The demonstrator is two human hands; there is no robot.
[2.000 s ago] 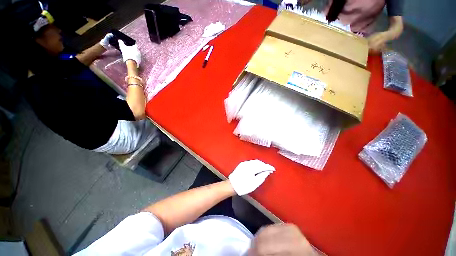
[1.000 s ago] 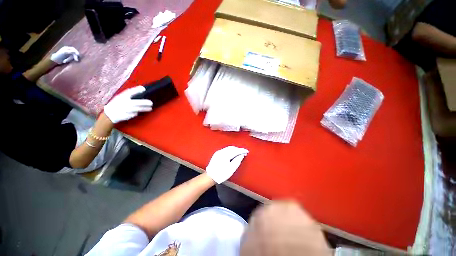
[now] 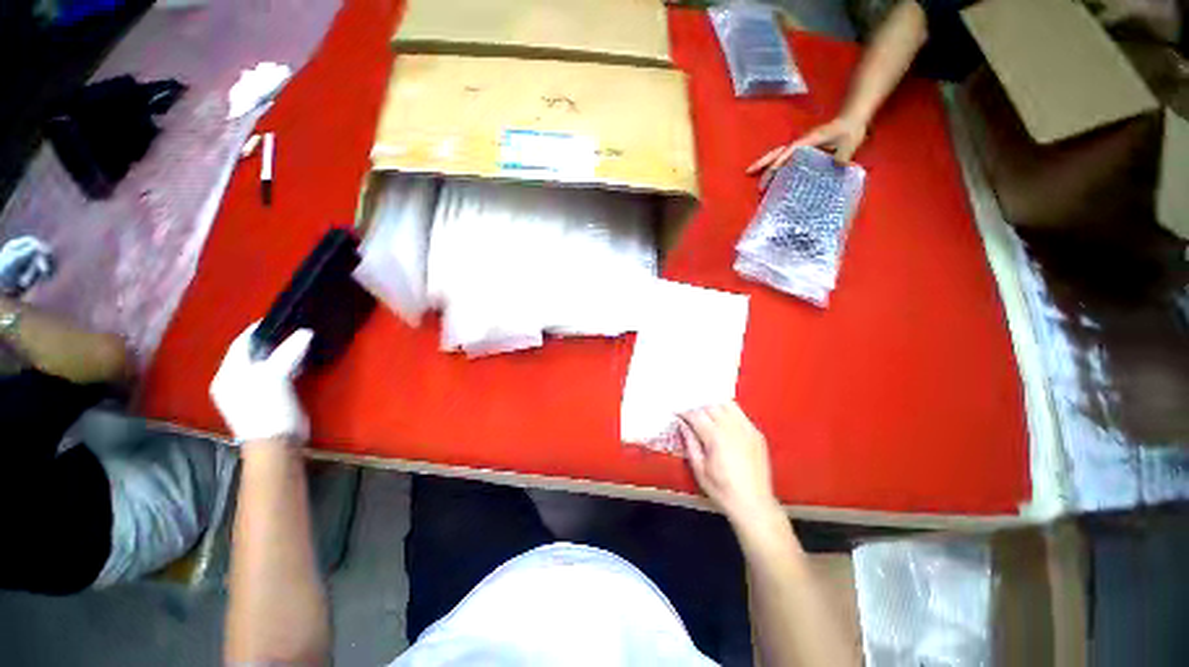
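My gloved left hand point(image 3: 265, 388) holds the near end of a black unit point(image 3: 320, 302), tilted on the red surface left of the supply carton. My bare right hand point(image 3: 730, 456) grips the near edge of an empty whitish bubble bag point(image 3: 686, 358), which lies on the red surface with its far end beside the fanned bags. The brown supply carton point(image 3: 535, 117) lies on its side, its open end toward me, with several empty bubble bags point(image 3: 548, 261) fanned out of it.
Another person's hand point(image 3: 835, 137) touches the bagged units point(image 3: 802, 228) at right; another bagged unit point(image 3: 759, 50) lies behind. A marker pen point(image 3: 267, 167), white crumpled item point(image 3: 258, 89) and large black part point(image 3: 111, 130) are at left. Cartons stand at far right and lower right point(image 3: 917, 602).
My left hand has moved left and taken the black unit, which another person's gloved hand held. My right hand has reached forward and drawn out an empty bag. A hand has reached to the bagged units.
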